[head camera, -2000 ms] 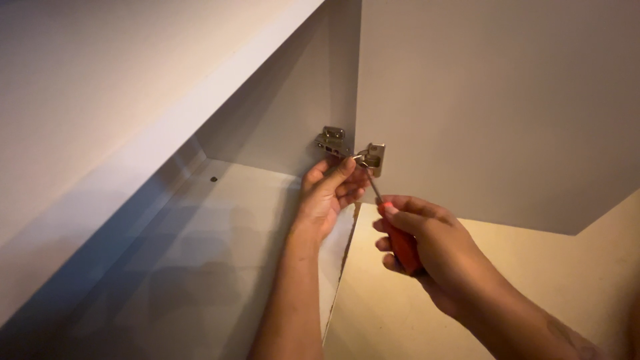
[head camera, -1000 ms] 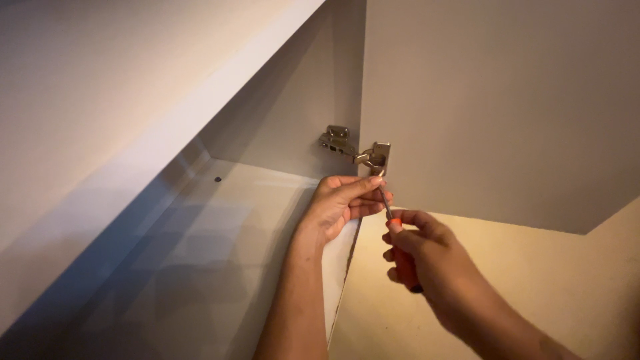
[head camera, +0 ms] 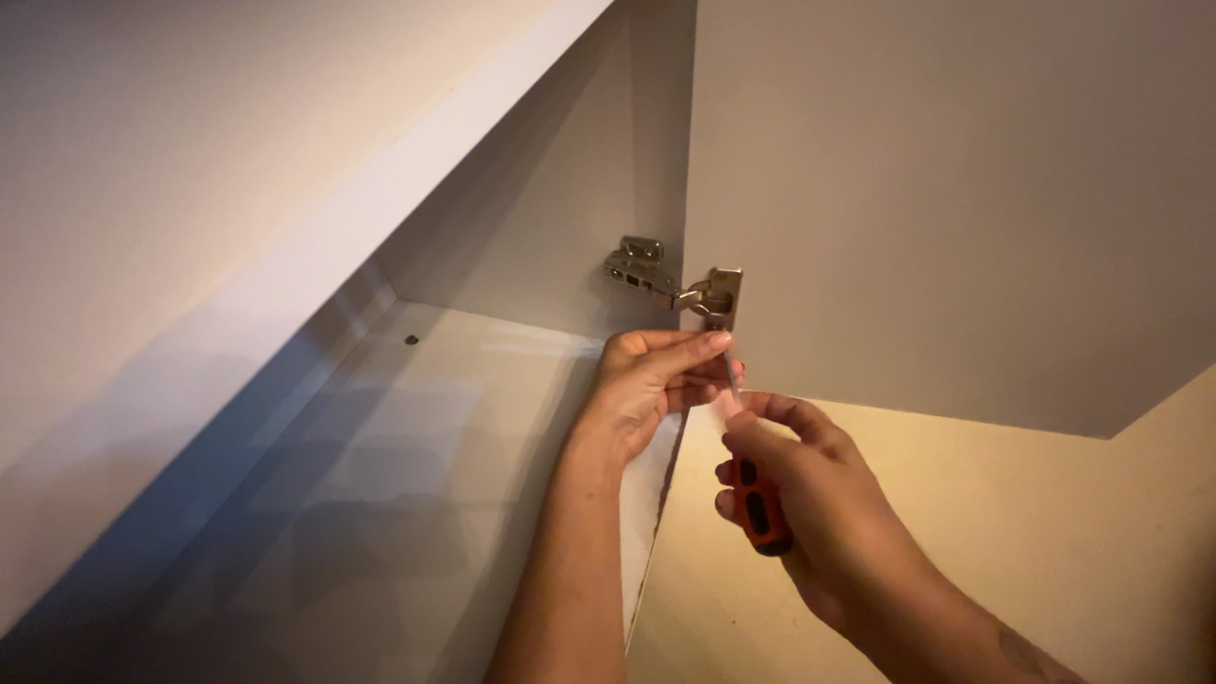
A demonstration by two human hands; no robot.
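Observation:
My right hand (head camera: 807, 475) grips the red and black handle of a screwdriver (head camera: 759, 508), whose shaft points up toward the lower edge of a metal cabinet hinge (head camera: 724, 290). Just below the hinge plate, my left hand (head camera: 655, 380) has its thumb and fingers pinched at the shaft near the tip. Whether a screw sits between those fingertips cannot be told, as they cover the spot. The hinge joins the inner side wall of the cabinet (head camera: 541, 218) to the open cabinet door (head camera: 931, 209); its arm is mounted on the wall and its cup plate lies on the door.
A wide pale panel (head camera: 237, 171) slants across the upper left. A small dark round piece (head camera: 411, 339) is on the white cabinet bottom (head camera: 380, 456). The door's lower corner juts out at the right, above a cream-coloured surface (head camera: 997, 532).
My left hand has moved down from the hinge arm to just below the hinge plate, uncovering more of the hinge. My right hand has shifted slightly lower with the screwdriver.

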